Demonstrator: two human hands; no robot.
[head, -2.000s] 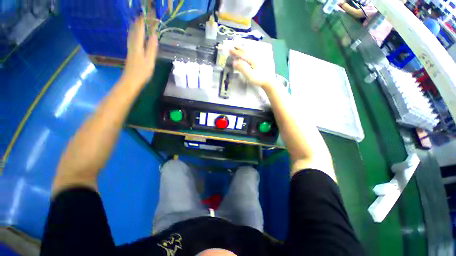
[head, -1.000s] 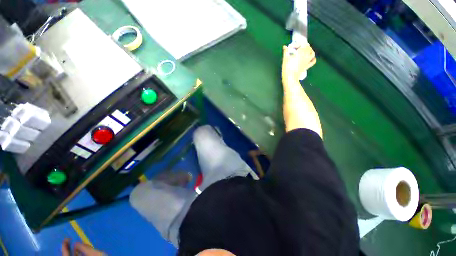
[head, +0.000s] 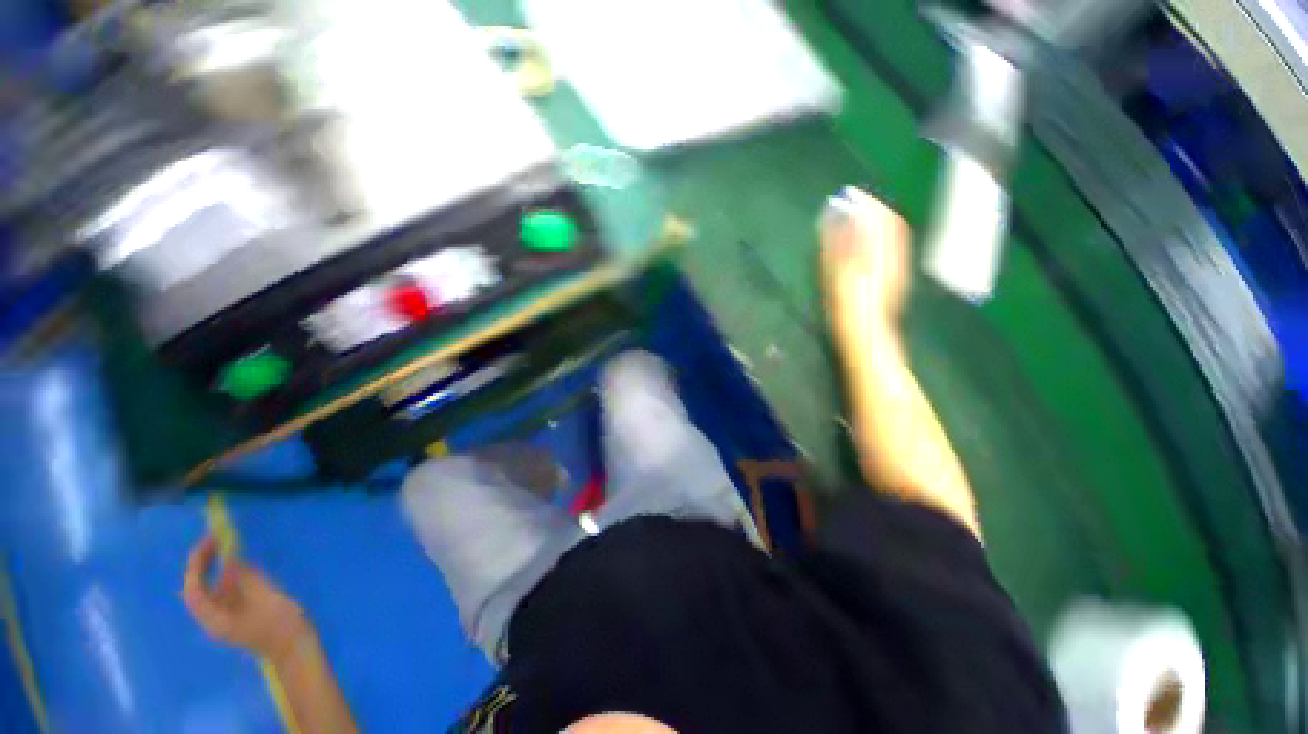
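The frame is blurred. My right hand (head: 868, 251) is over the green surface between the machine and the conveyor, left of the white strip (head: 971, 222) and apart from it. A small whitish spot shows at its fingertips; whether it holds a part cannot be told. My left hand (head: 244, 595) is low at the left over the blue floor, fingers loosely curled and apart, with nothing visible in it. White parts (head: 201, 215) stand smeared together on the left of the press machine (head: 416, 129).
The machine's black panel has two green buttons (head: 547, 231) and a red button (head: 412, 300). A white tray (head: 689, 72) lies behind at the right of the machine, with a tape roll (head: 534, 69) between. A white roll (head: 1126, 667) stands at lower right. The conveyor (head: 1062, 330) curves along the right.
My right hand has come away from the white strip on the conveyor toward me. My left hand shows more fully at lower left. The view has turned slightly back toward the machine.
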